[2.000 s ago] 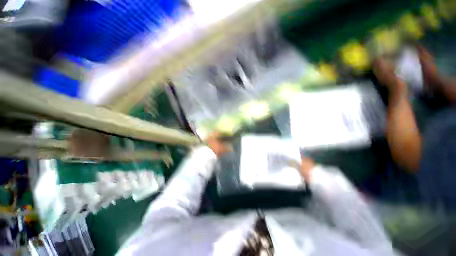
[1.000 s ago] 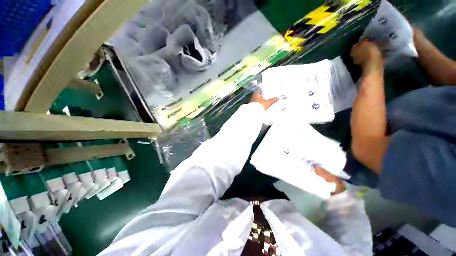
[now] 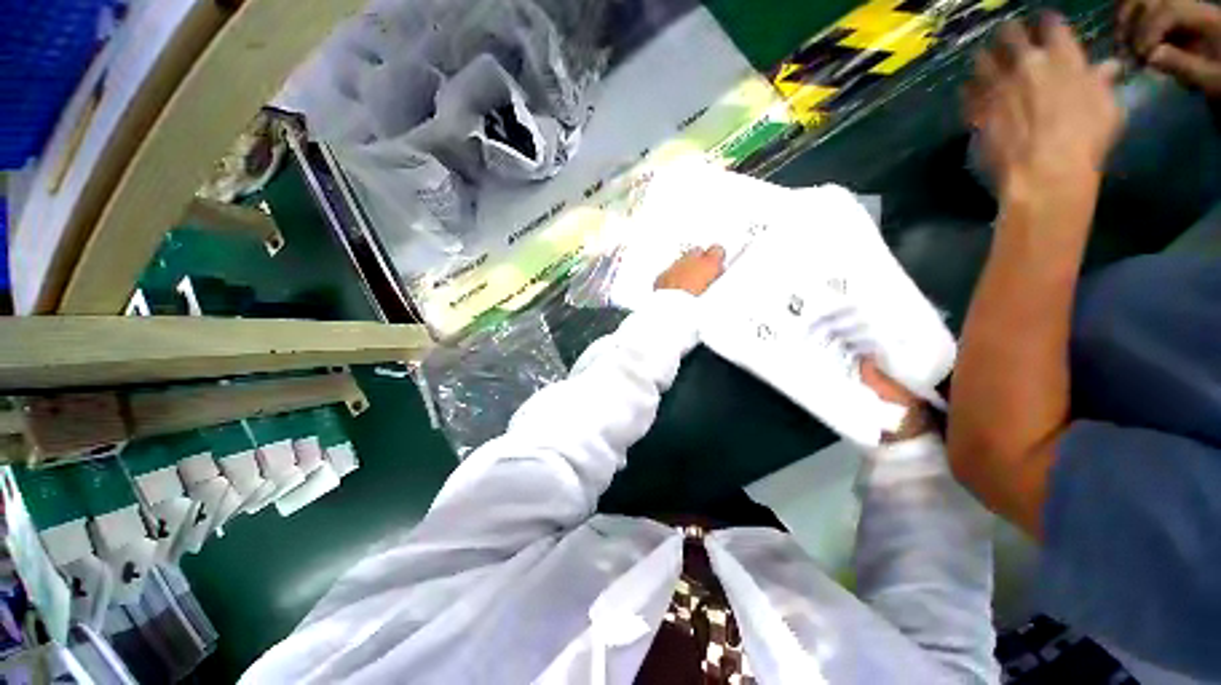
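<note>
A white printed sheet or bag [image 3: 824,301] with small black marks lies in front of me over the green bench. My right hand [image 3: 894,402] grips its lower right edge. My left hand [image 3: 691,272] rests with fingers on a white piece [image 3: 690,201] at the upper left, which overlaps the printed one; whether it grips it is not clear. A clear plastic bag [image 3: 496,381] lies flat on the bench left of my left sleeve.
Crumpled translucent bags [image 3: 455,127] lie on a white board [image 3: 670,80] at the back. Yellow-black tape [image 3: 870,60] runs along the bench. Beige posts [image 3: 201,341] stand at left, near a row of white packets [image 3: 201,495]. Another person's arm [image 3: 1011,321] is at right.
My right hand has brought its white piece up over the other white piece. The other person's hands no longer visibly hold the white printed piece, and one is raised and blurred.
</note>
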